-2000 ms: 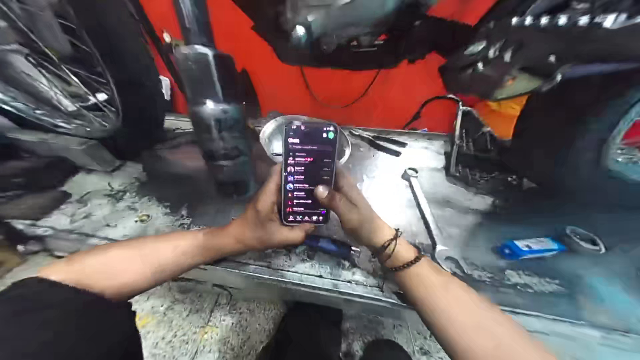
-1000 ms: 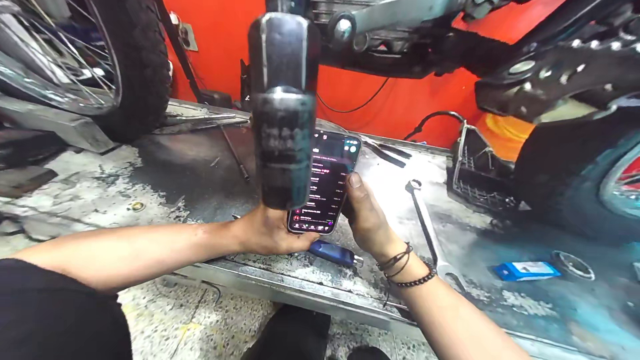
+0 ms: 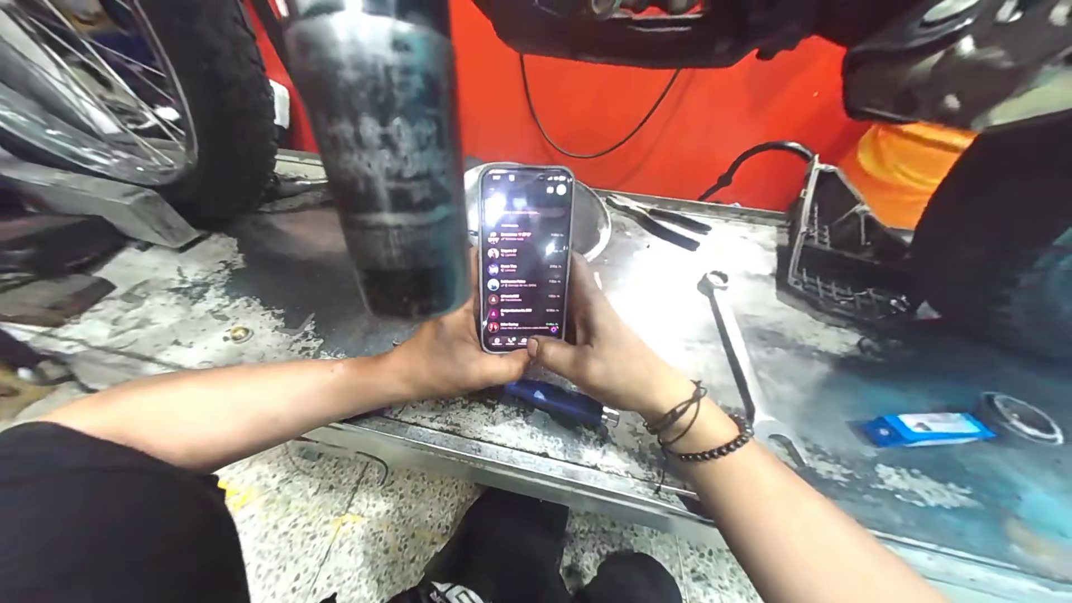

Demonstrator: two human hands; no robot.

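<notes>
Both my hands hold a smartphone (image 3: 526, 260) upright with its lit screen facing me; the screen shows a dark list with writing. My left hand (image 3: 448, 347) grips its left side and lower edge. My right hand (image 3: 590, 335) wraps the right side, thumb at the bottom of the screen; a cord and a beaded bracelet circle that wrist. Behind the phone lies a round metal dish (image 3: 595, 226), partly hidden. A blue-handled tool (image 3: 557, 400) rests on the bench just below my hands. A dark, worn cylindrical part (image 3: 385, 159) stands out close in front, left of the phone, partly overlapping my left hand's fingers.
Pliers (image 3: 662, 222) and a combination wrench (image 3: 737, 352) lie on the worn metal bench (image 3: 293, 276). At right are a blue box (image 3: 930, 427), a metal ring (image 3: 1022, 417), a black cage-like part (image 3: 846, 251) and a tire (image 3: 997, 226). A spoked wheel (image 3: 209, 109) stands left.
The right thumb has moved down from the phone's side to its bottom edge since one second ago. The view has shifted, and the dark cylinder covers less of the phone.
</notes>
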